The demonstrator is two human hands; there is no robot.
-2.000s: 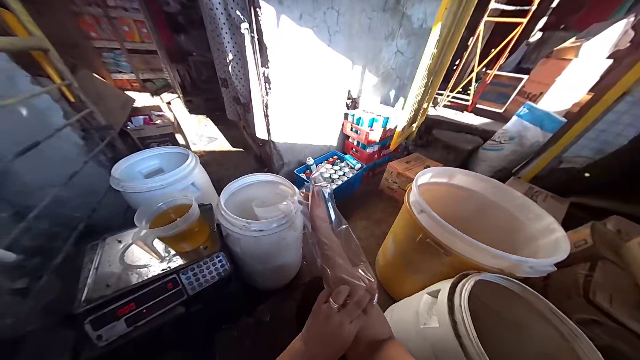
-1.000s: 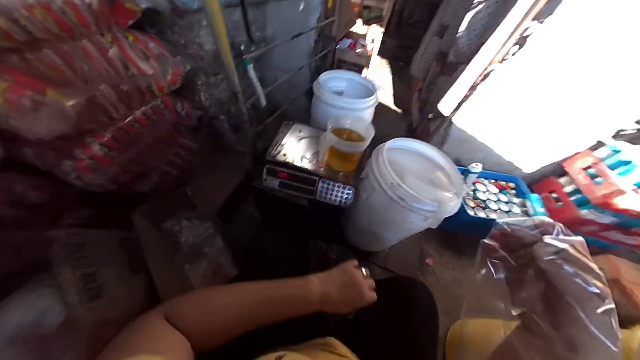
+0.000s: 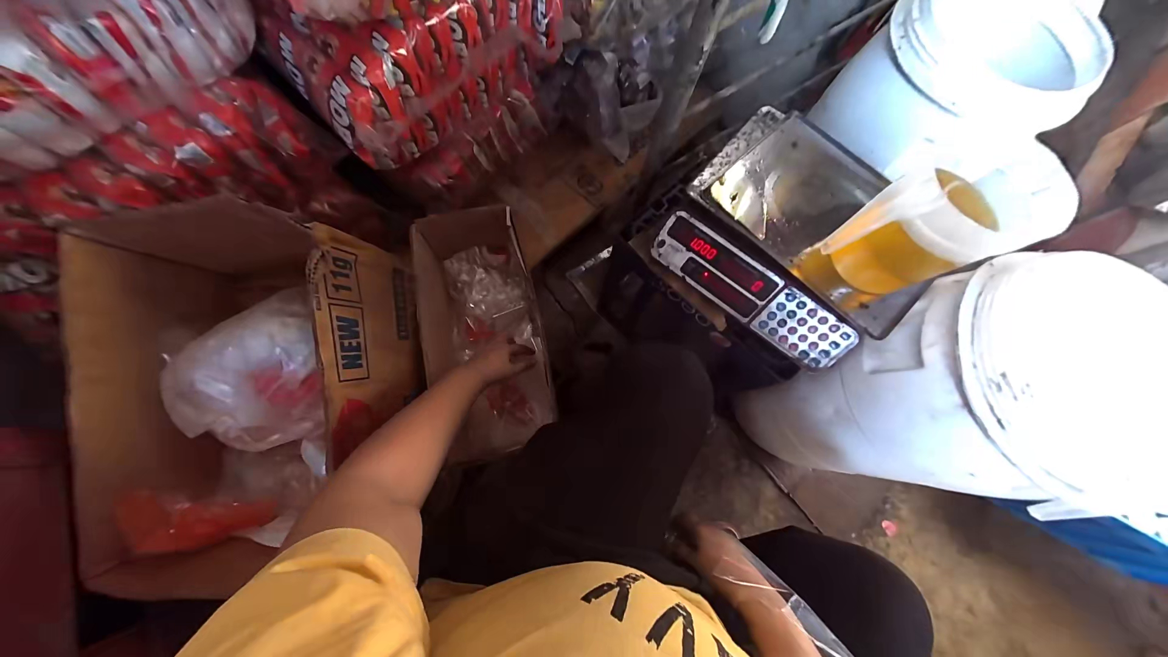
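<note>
My left hand (image 3: pixel 502 361) reaches into a narrow cardboard box (image 3: pixel 525 274) and touches small clear plastic bags (image 3: pixel 488 287) there; whether its fingers have closed on any is unclear. My right hand (image 3: pixel 707 552) rests low between my knees, with a clear plastic bag (image 3: pixel 776 593) along its wrist and forearm; its fingers are partly hidden in shadow. A digital scale (image 3: pixel 753 297) with a lit red display stands to the right of the narrow box. On its metal plate sits a clear plastic pitcher (image 3: pixel 899 246) of yellow liquid, tilted in this view.
A larger open cardboard box (image 3: pixel 100 392) with plastic bags stands at left. Red snack packs in plastic (image 3: pixel 411 82) are stacked behind. A white bucket (image 3: pixel 876 87) stands beyond the scale and a white drum (image 3: pixel 867 411) at right, with a blue crate (image 3: pixel 1077 538) partly visible below it.
The view has swung far left and down. My left hand, over my lap a second ago, is now inside the narrow box. The large plastic bag raised at right is now low beside my right forearm.
</note>
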